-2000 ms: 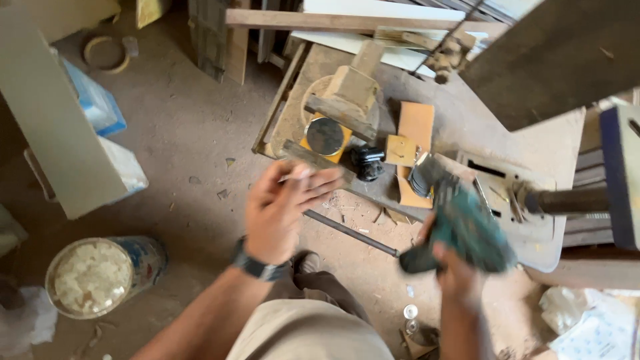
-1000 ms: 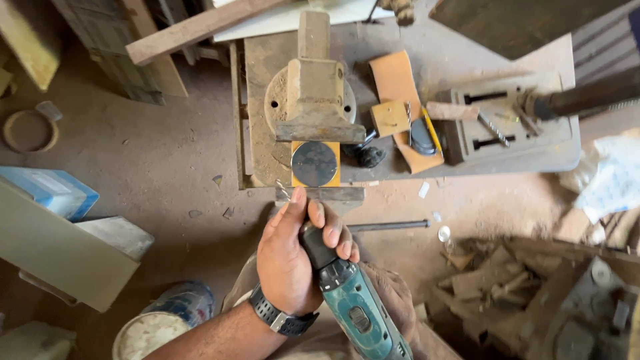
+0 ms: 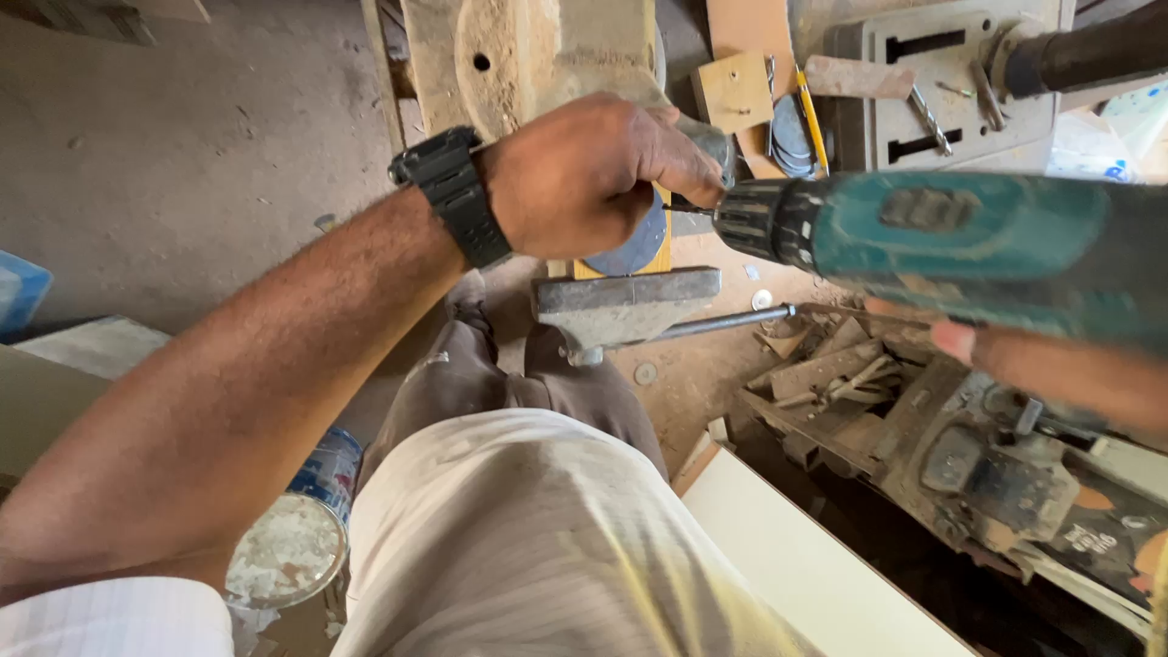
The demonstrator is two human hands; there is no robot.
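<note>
A teal cordless drill (image 3: 949,219) lies level across the right side, its chuck pointing left with a thin bit in it. My right hand (image 3: 1040,365) grips it from below, partly cut off by the frame's edge. My left hand (image 3: 593,173), with a black watch at the wrist, has its fingers curled at the chuck's front, beside the bit; whether they pinch anything is hidden. Under that hand, a dark round disc (image 3: 631,245) on a yellowish wooden block (image 3: 584,270) sits between the jaws of a bench vise (image 3: 630,290). The bit's tip is near the disc's right edge.
On the bench lie a small wooden block (image 3: 733,91), a yellow pencil (image 3: 810,119), grey discs (image 3: 792,137) and a loose drill bit (image 3: 931,119) on a slotted metal base (image 3: 976,82). The vise handle (image 3: 721,324) sticks out right. Wood scraps (image 3: 849,374) and a paint bucket (image 3: 287,547) stand lower.
The drill has turned from pointing up at the lower middle to pointing left beside the vise. My left hand has moved up over the disc. The view has shifted closer to the vise.
</note>
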